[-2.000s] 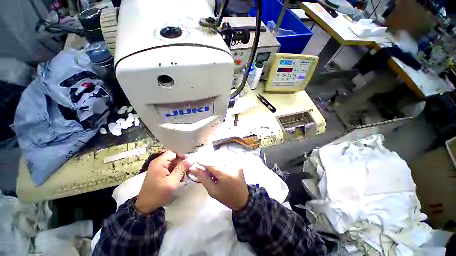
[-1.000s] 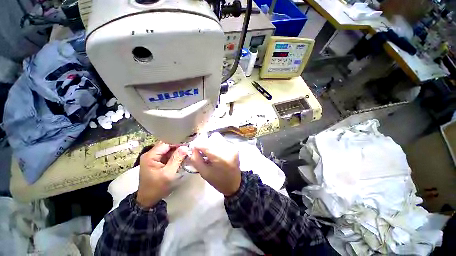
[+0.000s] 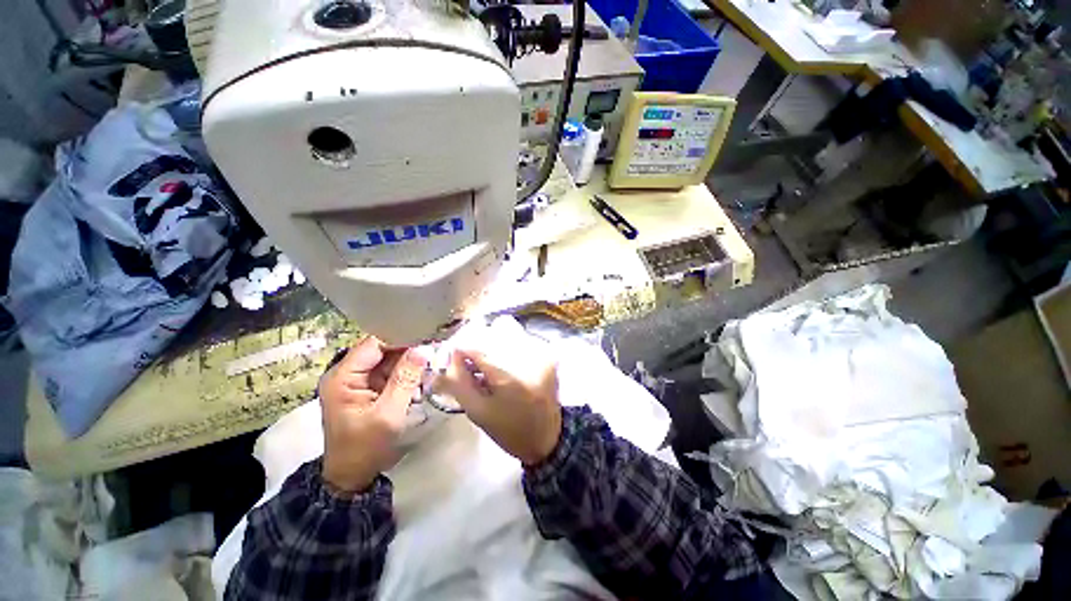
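Observation:
A white cloth garment point(image 3: 470, 517) lies over the lap and up to the front of the cream JUKI sewing machine head point(image 3: 364, 176). My left hand point(image 3: 366, 411) and my right hand point(image 3: 507, 402) meet just below the head, fingertips close together, pinching a small part of the white cloth. A thin dark curved edge shows under the right fingers; I cannot tell what it is. The needle area is hidden behind the head and the hands.
Small white pieces point(image 3: 256, 282) lie beside a grey-blue plastic bag point(image 3: 112, 276) at left. A control panel point(image 3: 672, 141), a slim black tool point(image 3: 613, 217) and a tray of small spools point(image 3: 687, 256) stand right. A white cloth heap point(image 3: 851, 399) is at right.
The view has shifted, so the machine head sits further left and higher than two seconds ago. Both hands stay together at the cloth, with only small finger shifts.

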